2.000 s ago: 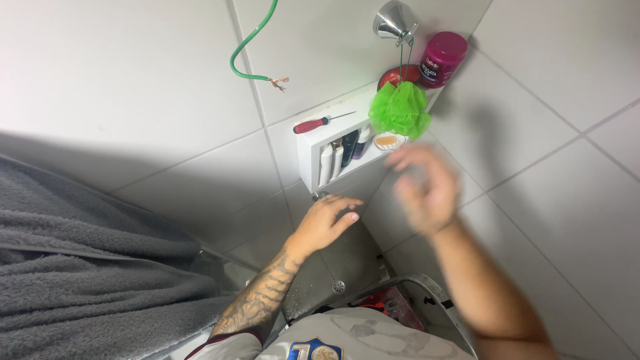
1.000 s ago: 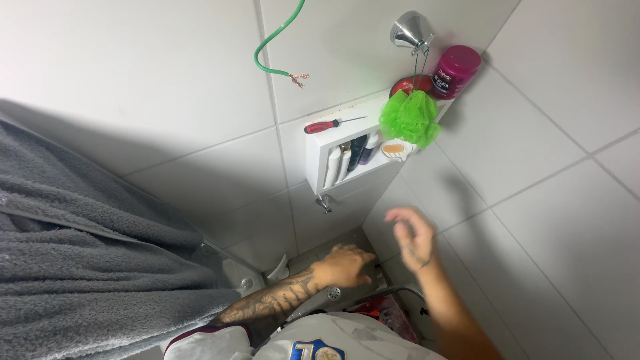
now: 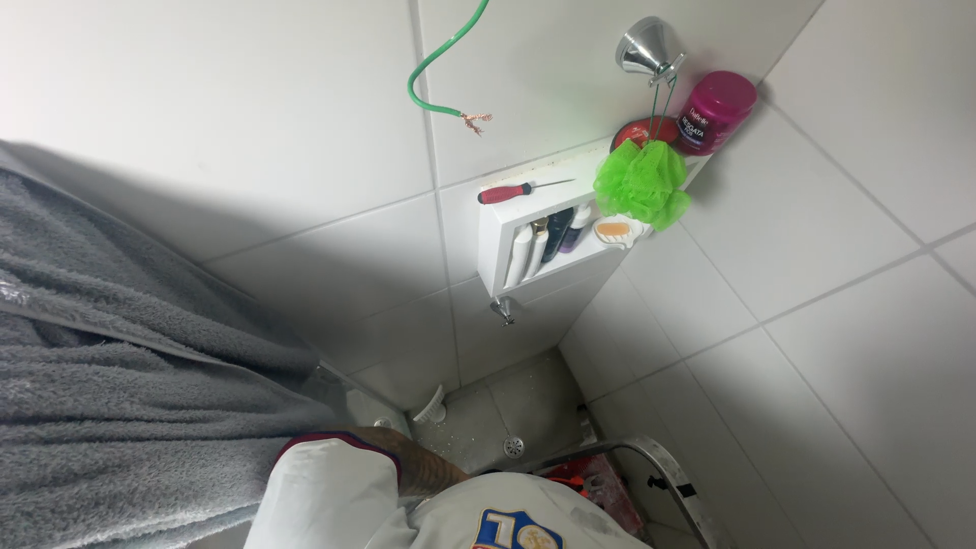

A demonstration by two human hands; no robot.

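Observation:
Neither of my hands shows; my left forearm drops behind my shirt at the bottom, and my right arm is out of view. A green wire (image 3: 433, 73) with bare, splayed copper strands hangs over the wall tiles. Below its end, a red-handled screwdriver (image 3: 505, 193) lies on top of the white wall shelf (image 3: 489, 252). Several bottles (image 3: 537, 248) stand inside the shelf, beside a soap dish (image 3: 614, 230) with orange soap. A green mesh bath sponge (image 3: 644, 181) hangs by its cord from a chrome shower valve (image 3: 645, 47).
A pink jar (image 3: 717, 113) and a red container (image 3: 640, 134) sit at the shelf's far end. A grey towel (image 3: 122, 366) hangs at left. Low down are a metal ladder frame (image 3: 648, 451), a red tray or box (image 3: 602, 488), a floor drain (image 3: 513, 446) and a white brush (image 3: 432, 408).
Both hands, seen in front of the shelf and then lower over the floor, have gone out of view. The left arm has moved down behind the shirt.

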